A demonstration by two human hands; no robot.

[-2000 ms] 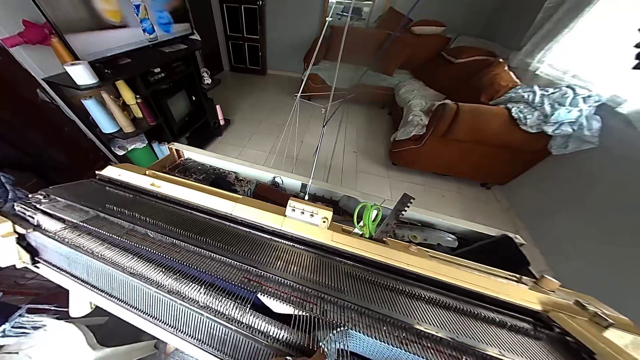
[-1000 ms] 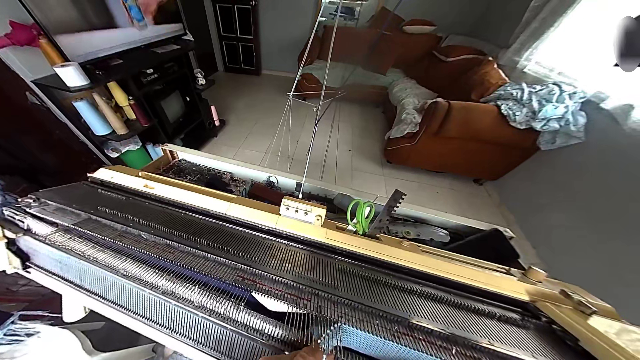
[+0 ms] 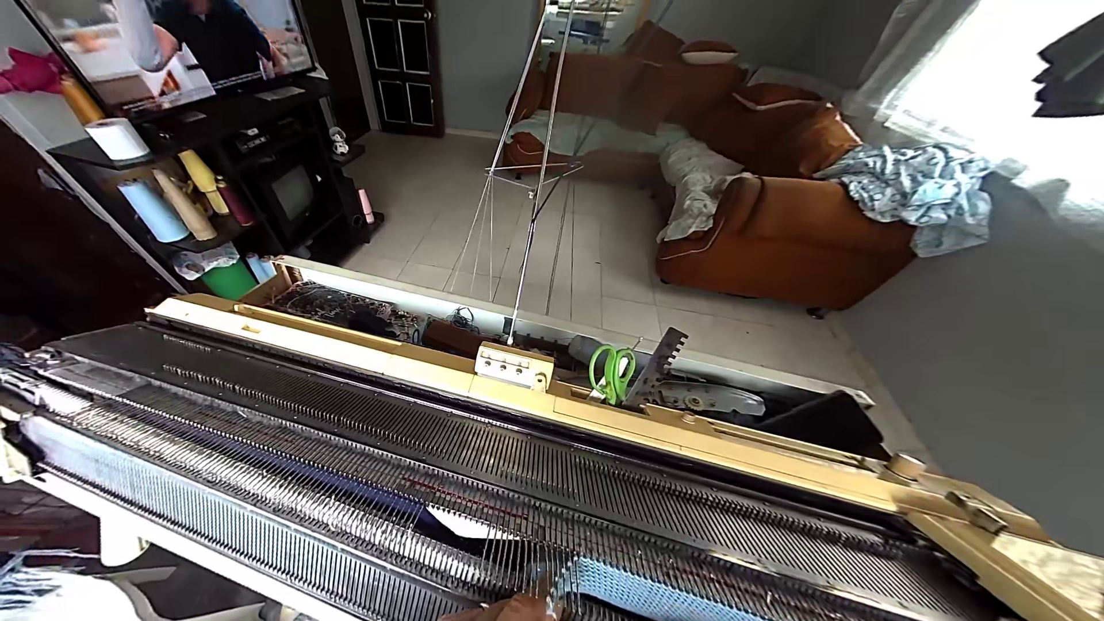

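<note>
A flatbed knitting machine with two needle beds (image 3: 483,440) runs slantwise across the view. At the bottom edge, the fingers of what looks like my left hand (image 3: 504,609) reach in beside the left end of a light blue knitted fabric (image 3: 655,586) lying between the beds. The fingertips are at the needles and the fabric edge; whether they grip something is hidden by blur and the frame edge. Pale yarn strands cross the gap just above them. My right hand is out of view. A yarn tension mast (image 3: 524,267) rises from its cream base (image 3: 513,366) at the back rail.
Behind the rail, a long tray (image 3: 405,293) holds green-handled scissors (image 3: 612,375), a dark toothed comb (image 3: 660,366) and other tools. Yarn cones (image 3: 153,210) stand on a black shelf unit at left, below a television (image 3: 207,43). A brown sofa (image 3: 776,241) stands beyond.
The fingers at the bottom edge show more plainly now than two seconds ago, beside the blue fabric. The television picture has changed.
</note>
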